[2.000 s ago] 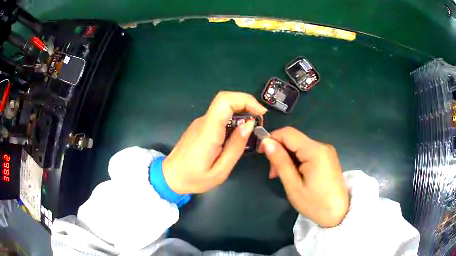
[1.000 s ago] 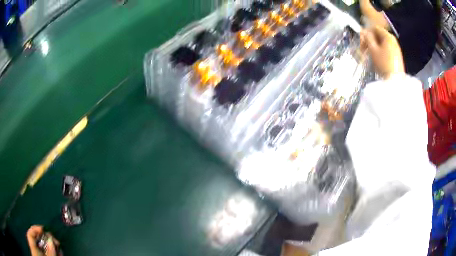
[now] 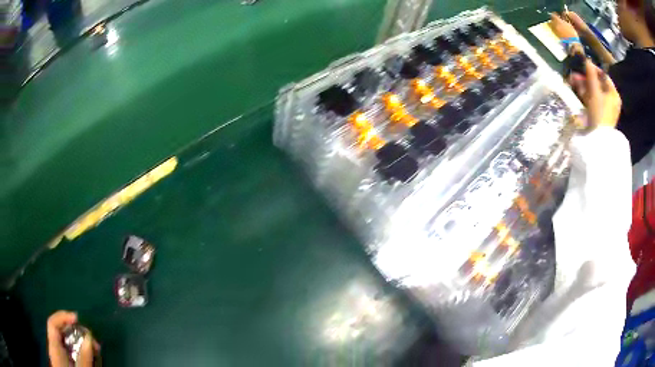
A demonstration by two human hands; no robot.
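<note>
My left hand, small and cut off by the bottom edge at the far left, holds a watch housing in its fingers. My right hand is stretched out at the far upper right end of the clear blister trays. A dark patch shows at its fingertips; blur hides whether it is held. The upper tray holds rows of dark display modules with orange tails.
Two open watch housings lie on the green mat near my left hand. Yellow tape marks the mat's edge. Another person's hand with a blue wrist band is beyond the trays.
The view has swung right from the fixture to the trays. My right hand has left the housing and reached to the trays' far end. My left hand still holds the housing.
</note>
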